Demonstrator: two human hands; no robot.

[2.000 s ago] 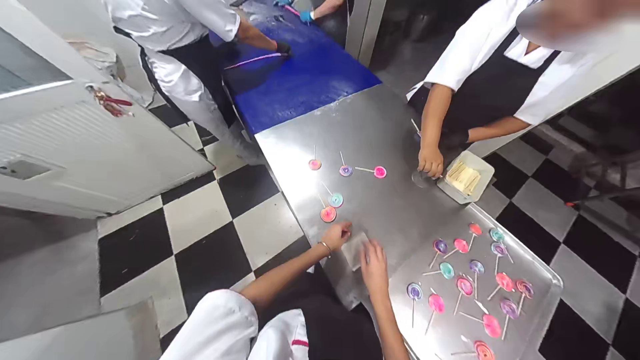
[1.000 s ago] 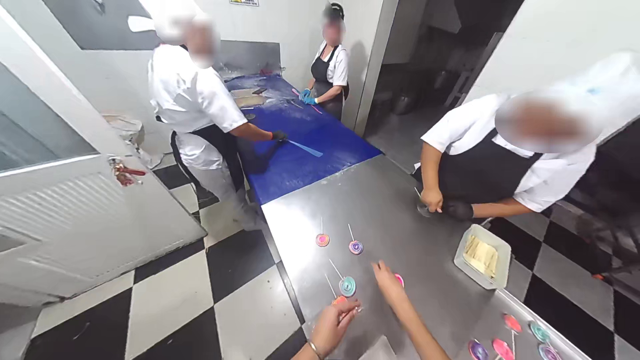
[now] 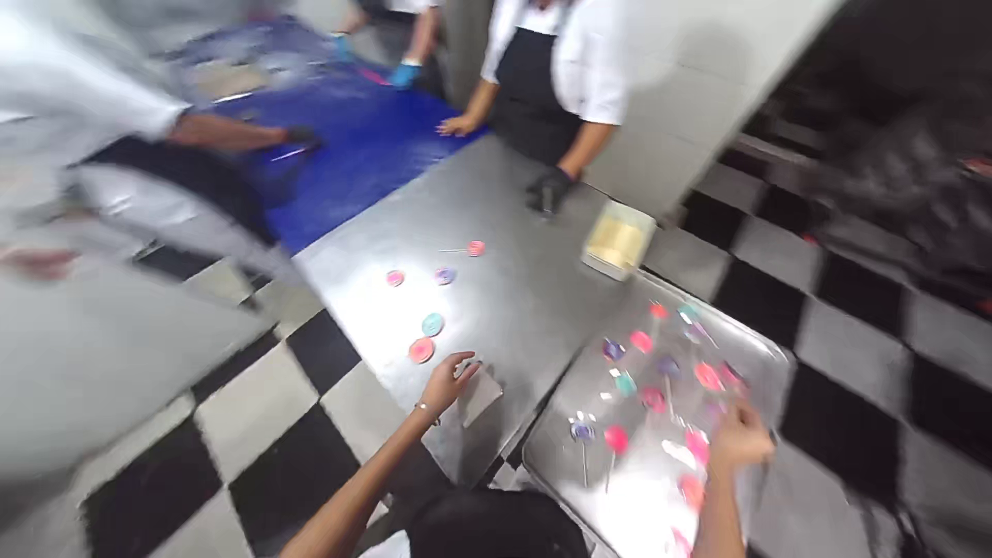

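My left hand (image 3: pixel 449 381) is over the steel table (image 3: pixel 511 310), fingers apart, beside a pale square sheet (image 3: pixel 480 397). Just beyond it lie an orange-pink lollipop (image 3: pixel 421 350) and a teal lollipop (image 3: pixel 432 324). Farther off are a small pink lollipop (image 3: pixel 395 277), a purple one (image 3: pixel 444 276) and a pink one with its stick showing (image 3: pixel 476 248). My right hand (image 3: pixel 740 438) is over the right side of a metal tray (image 3: pixel 570 457) that bears several pink, purple and teal lollipops. Blur hides whether its fingers hold anything.
A plastic tub (image 3: pixel 618 239) of pale sticks stands behind the tray. One person in a black apron (image 3: pixel 535 77) stands across the table. At the blue work surface (image 3: pixel 372 132), a black-gloved hand (image 3: pixel 302 138) holds a thin tool, and blue-gloved hands (image 3: pixel 404 74) hold a pink strand.
My right hand has moved from the table to over the tray at the right. The person across has put one hand by the blue surface. The view has swung.
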